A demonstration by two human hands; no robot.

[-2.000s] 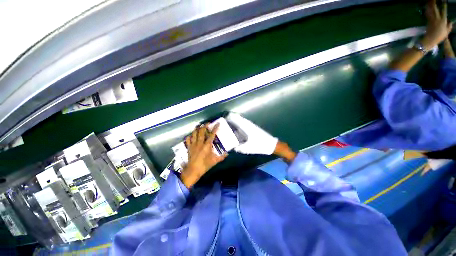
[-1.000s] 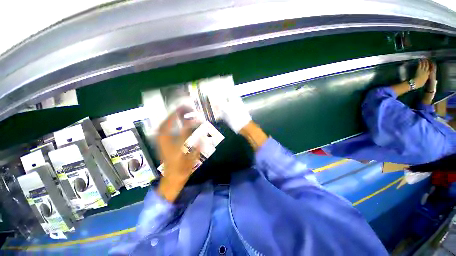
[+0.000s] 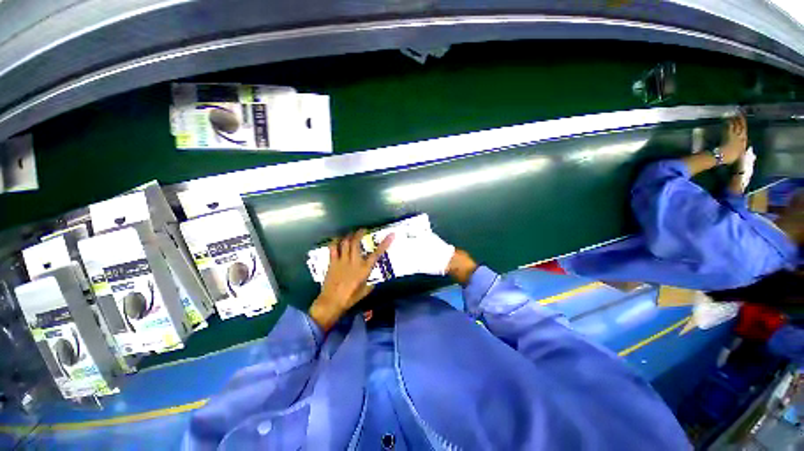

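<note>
A white retail box [image 3: 384, 254] with a black band lies low over the glossy green side surface, right in front of me. My bare left hand [image 3: 349, 271] is on its left part, fingers spread over the top. My right hand [image 3: 428, 254], in a white glove, holds its right end. The hands cover much of the box, and its flaps cannot be made out clearly. White retail boxes [image 3: 132, 291] with round product pictures lean in overlapping rows at the left.
Printed boxes [image 3: 251, 119] lie on the green belt [image 3: 397, 101] beyond the pale guide rail [image 3: 370, 158]. Another box [image 3: 18, 164] is at the far left. A clear tray [image 3: 654, 82] lies on the belt at right. A person in blue sleeves [image 3: 674, 198] works at the right.
The boxes that my hands held over the rail a second ago now lie on the belt. Both hands have come back nearer my body and hold a box there.
</note>
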